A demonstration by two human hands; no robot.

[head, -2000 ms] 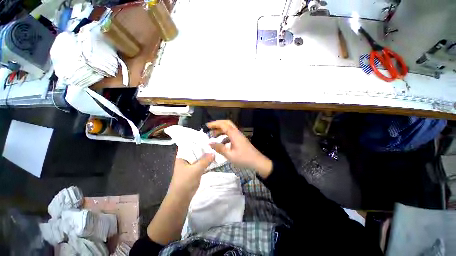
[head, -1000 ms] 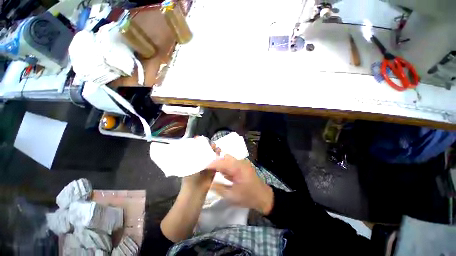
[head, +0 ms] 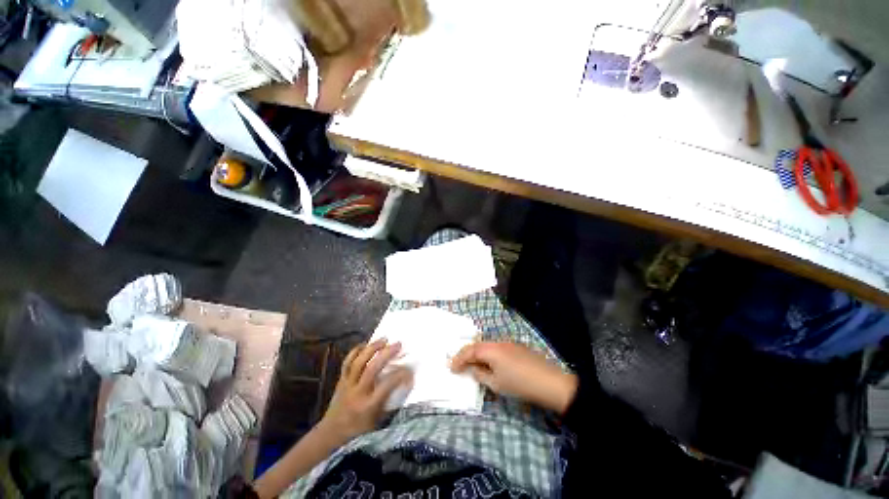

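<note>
A pile of white fabric pieces (head: 434, 341) lies on my lap over the checked cloth (head: 463, 434). Another white fabric piece (head: 441, 270) lies flat just beyond the pile, towards the knees. My left hand (head: 366, 388) rests on the pile's left side, its fingers spread and slightly blurred. My right hand (head: 507, 370) is at the pile's right edge, with thumb and fingertips pinched together on the white fabric. Whether it grips only the top piece cannot be told.
A wood-edged sewing table (head: 526, 127) bears red-handled scissors (head: 825, 179) and a brown-handled tool (head: 753, 115). A white-rimmed bin (head: 375, 226) sits below its left corner. Off-white bundles (head: 166, 365) lie on a pinkish board (head: 255, 336). A white sheet (head: 93, 183) lies on the floor.
My hands have moved down from in front of the knees to the lap pile, and the held piece now lies on the pile or out of my left hand. The view has shifted and tilted.
</note>
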